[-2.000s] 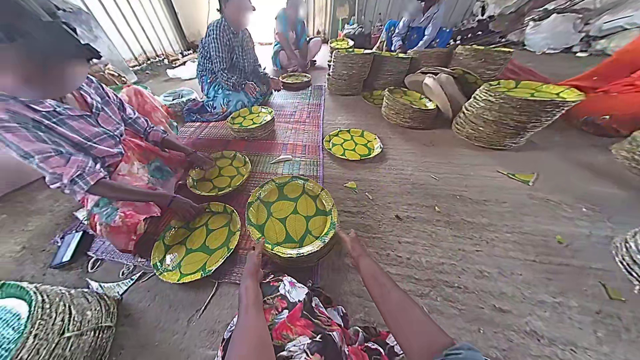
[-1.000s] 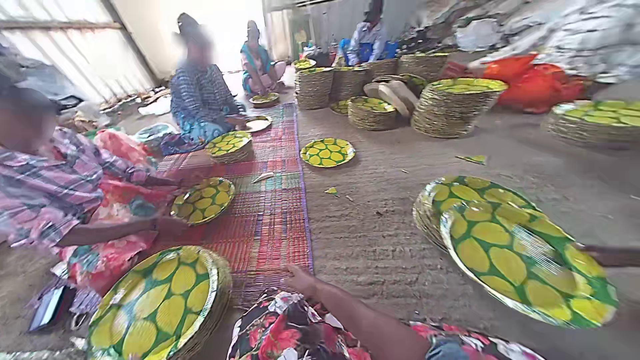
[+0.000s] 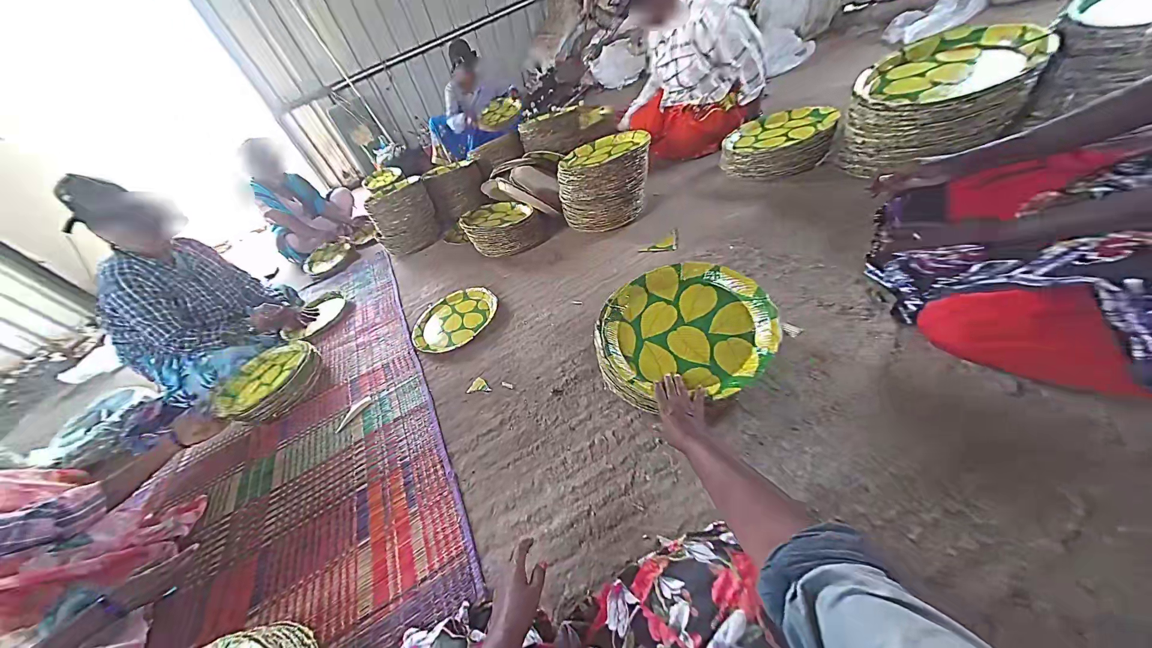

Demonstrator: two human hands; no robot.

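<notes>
My right hand (image 3: 681, 409) rests its spread fingers on the near rim of a stack of round plates (image 3: 688, 328), green with yellow leaf shapes, on the floor ahead. Low in the view, my left hand (image 3: 519, 585) is raised near my flowered garment, fingers apart and holding nothing. A single leaf-patterned plate (image 3: 455, 319) lies on the floor left of the stack, beside the mat. At the bottom left, part of another stack (image 3: 265, 637) shows at the view's edge.
A woven striped mat (image 3: 333, 477) covers the left floor. Several people sit around, one at the left holding a plate (image 3: 322, 317). Tall plate stacks (image 3: 603, 184) stand behind, a wide one (image 3: 945, 108) at the back right. A person's arm and red garment (image 3: 1026, 333) reach in from the right.
The view has swung to the right. A tilted plate over the right-hand stack one second ago is no longer tilted there; my right hand now touches that stack. Two seconds ago both my hands held a stack.
</notes>
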